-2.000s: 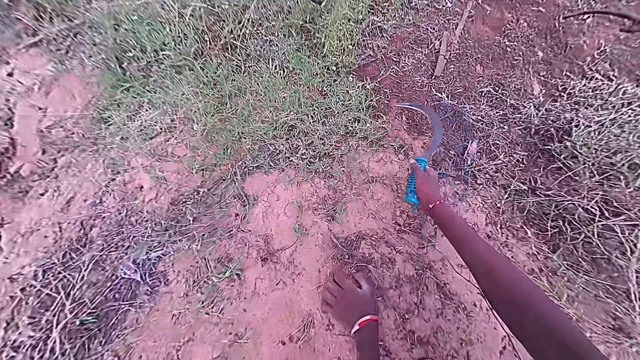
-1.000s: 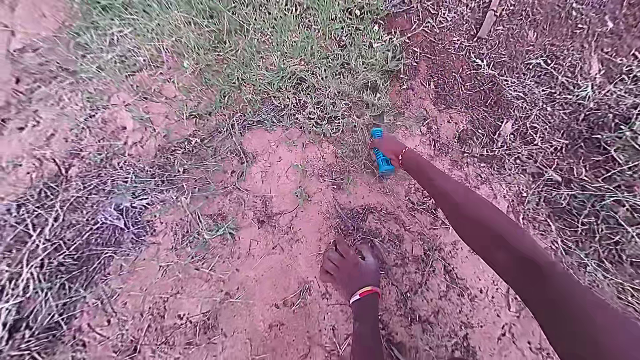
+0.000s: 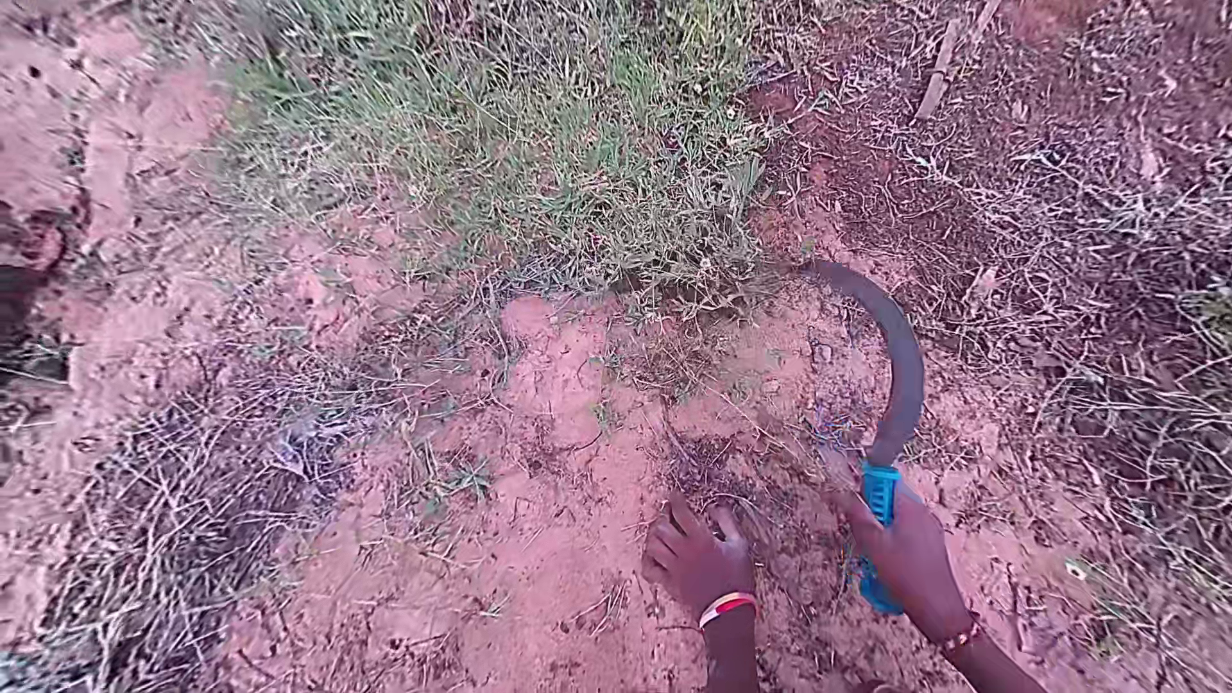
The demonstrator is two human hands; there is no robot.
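Note:
My right hand (image 3: 910,563) is closed around the turquoise plastic handle of a sickle (image 3: 903,366). The curved dark blade arcs upward and to the left, its tip near the lower right edge of a patch of green grass (image 3: 577,144). My left hand (image 3: 698,558), with a red and white band at the wrist, rests low over the reddish soil to the left of the handle. Its fingers are bent and spread beside a small clump of dry weeds (image 3: 707,467); whether they touch or grip any stems I cannot tell.
Cut dry stalks (image 3: 183,539) are heaped at the lower left. More dry stems (image 3: 1136,385) cover the ground on the right. A piece of wood (image 3: 938,72) lies at the upper right. Bare reddish soil (image 3: 549,558) shows between the heaps.
My right hand has come back toward me with the sickle, from the grass edge to beside my left hand. The blade, not discernible one second ago, now shows plainly. My left hand stays low over the soil.

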